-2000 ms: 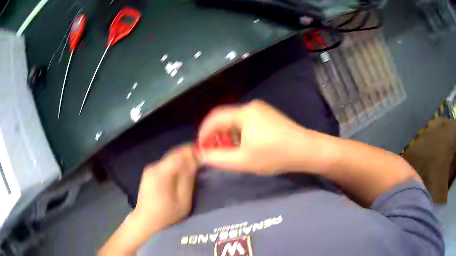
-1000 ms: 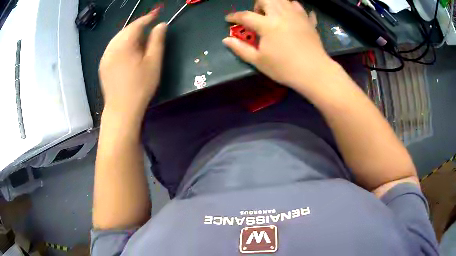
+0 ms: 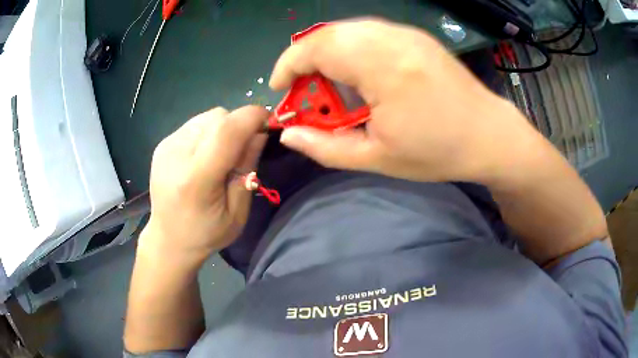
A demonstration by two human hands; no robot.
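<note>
My right hand (image 3: 413, 105) grips a red thermometer housing (image 3: 315, 101) above the front edge of the bench mat. Its open inside shows, with a dark round hole and a small metallic piece at its narrow end. My left hand (image 3: 206, 175) is closed with its fingertips at that narrow end. A red lead wire (image 3: 268, 194) with a small pale piece sticks out from below my left fingers. What the left fingertips pinch is hidden. Another red part (image 3: 310, 32) shows behind my right hand.
A thermometer stem (image 3: 148, 68) with a red head cut off by the top edge lies on the green mat (image 3: 210, 63). A white foam slab (image 3: 59, 133) and black block (image 3: 100, 54) are left. Black cables (image 3: 577, 28) and a clear ribbed tray (image 3: 566, 105) are right.
My hands have come back from apart over the mat and now meet at the housing near the bench edge. The red wire now shows at my left hand. The view has shifted slightly.
</note>
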